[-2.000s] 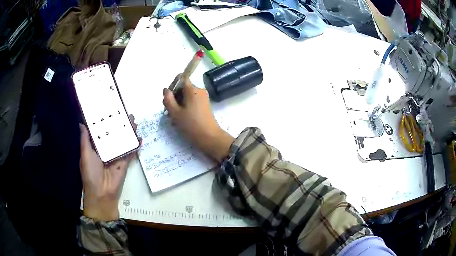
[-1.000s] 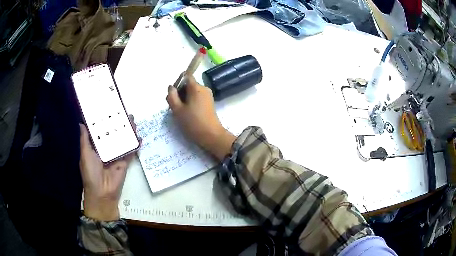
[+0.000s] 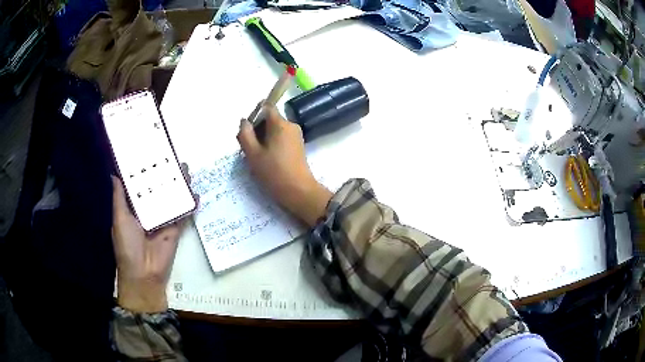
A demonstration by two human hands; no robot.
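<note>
My left hand (image 3: 147, 247) holds a smartphone (image 3: 148, 161) upright at the left, its lit screen white-pink. My right hand (image 3: 277, 152) grips a slim pen (image 3: 274, 95) with a red end pointing up and away. That hand rests on an open notebook (image 3: 244, 230) with blue handwriting; the pen's tip is hidden behind my fingers. A rubber mallet (image 3: 329, 107) lies just beyond the notebook, its black head beside my right hand and its green and black handle pointing to the far left.
A sewing machine (image 3: 601, 106) stands at the right, with yellow-orange looped handles (image 3: 581, 182) beside it. Light blue denim (image 3: 417, 27) lies at the far edge of the white table (image 3: 417, 141). Brown cloth (image 3: 117, 46) and dark navy cloth (image 3: 71, 162) are at the left.
My right hand and the pen have shifted slightly to the right over the notebook. My left hand and the smartphone are nearly still.
</note>
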